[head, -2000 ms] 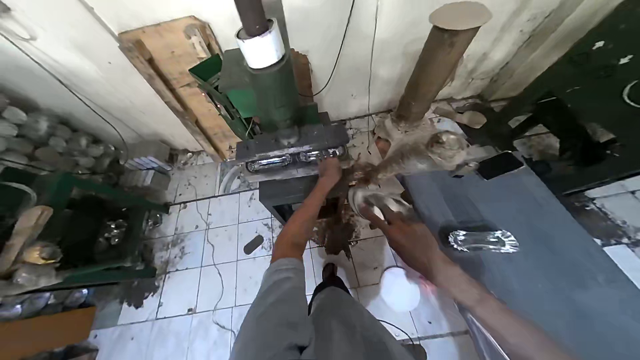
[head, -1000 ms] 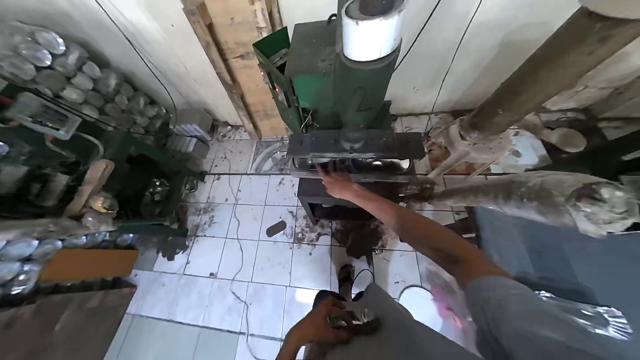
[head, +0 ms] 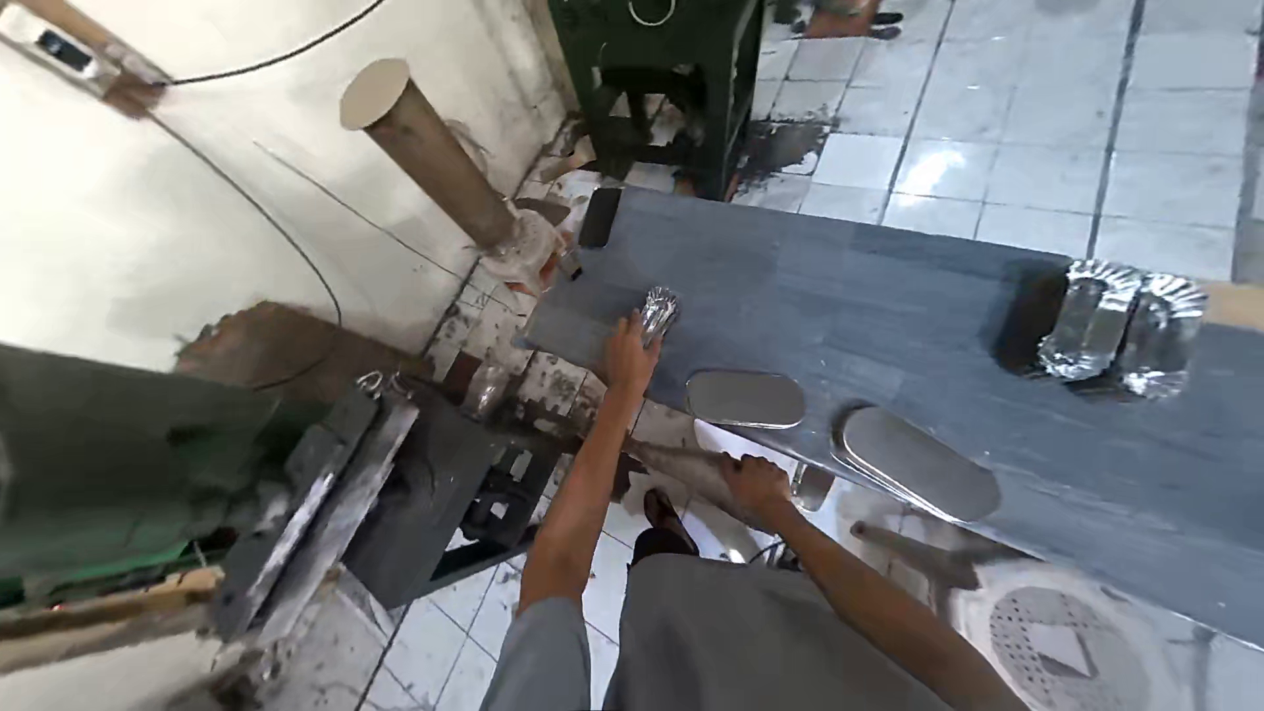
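My left hand (head: pixel 632 355) reaches over the far left part of the grey table, its fingertips closed at the near end of a small fluted foil tray (head: pixel 660 308). Near the table's front edge, my right hand (head: pixel 758 489) is curled over the end of a brown wrapped bar (head: pixel 691 472); its fingertips are partly hidden. Two stacks of flat oval metal sheets, one (head: pixel 747 398) beside my hands and another (head: pixel 920 462) farther right, lie along that edge. Two groups of fluted foil trays (head: pixel 1086 321) (head: pixel 1163 336) stand side by side at the right.
A dark metal press (head: pixel 331 504) stands at the left. Behind the grey table (head: pixel 889 296) are a brown post (head: pixel 434 158) and a green metal stand (head: pixel 662 99). A black flat object (head: pixel 600 217) lies at the table's corner. A stool (head: pixel 1062 632) is at lower right.
The view has swung far right, from the press to the table. My right hand has left the press and is now on the wrapped bar; my left hand has moved from my lap to the table.
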